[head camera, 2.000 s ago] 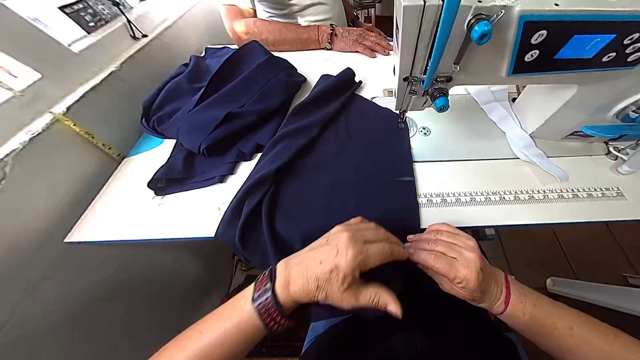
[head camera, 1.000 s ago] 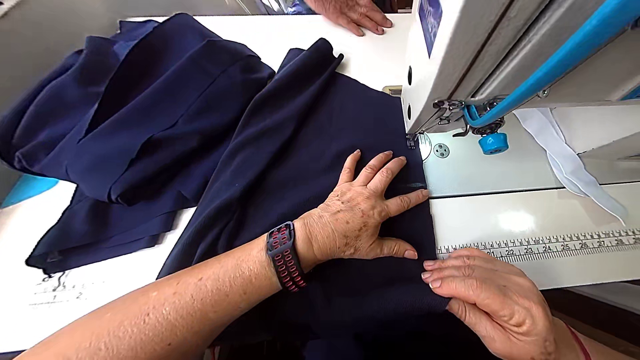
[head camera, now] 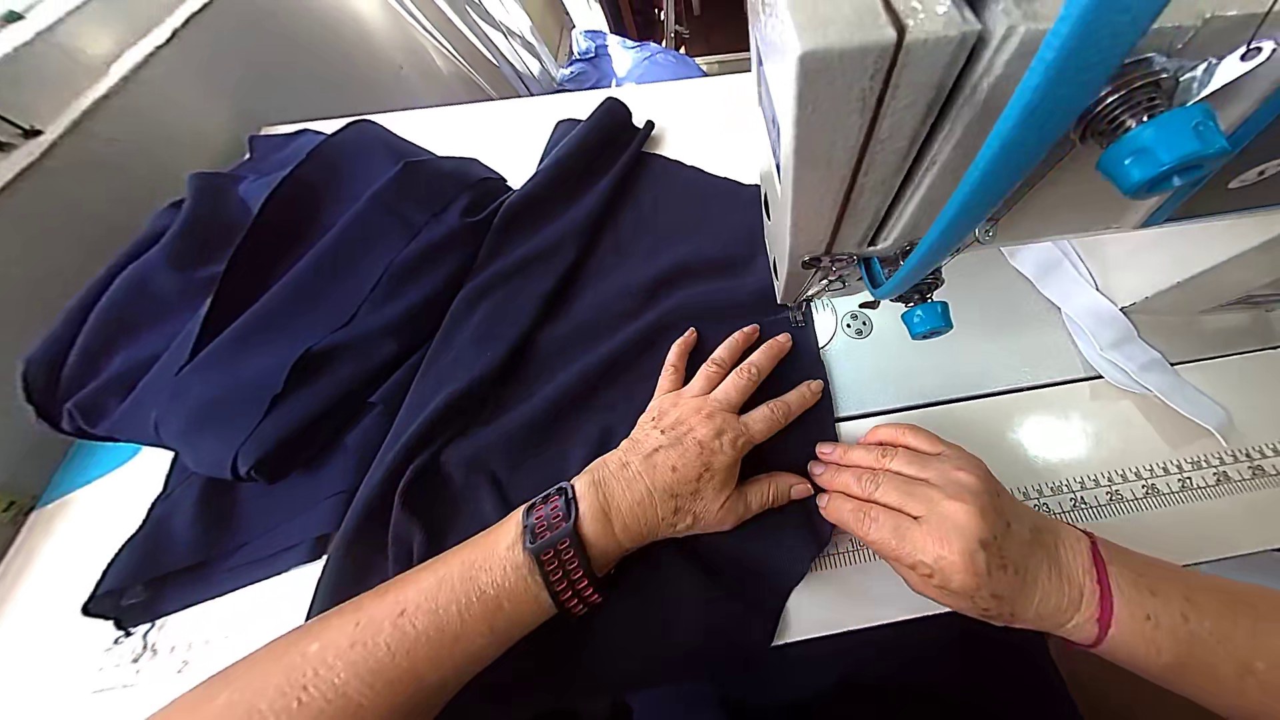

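Observation:
Navy blue fabric lies across the white table, its right edge running under the presser foot of a sewing machine. My left hand rests flat on the fabric with fingers spread, just below the foot, and wears a dark watch with a perforated band. At the fabric's right edge, my right hand pinches the cloth between fingertips and a thumb that is hidden. Its fingertips are close to my left thumb. A red cord circles the right wrist.
More navy fabric is heaped on the left of the table. A printed measuring scale runs along the table at the right. A white fabric strip lies on the machine bed. Blue tension knobs stick out from the machine head.
Both hands have moved up along the fabric's edge, nearer the presser foot. My left hand has flattened onto the cloth. The other person's hand at the back is out of view. The view has moved closer.

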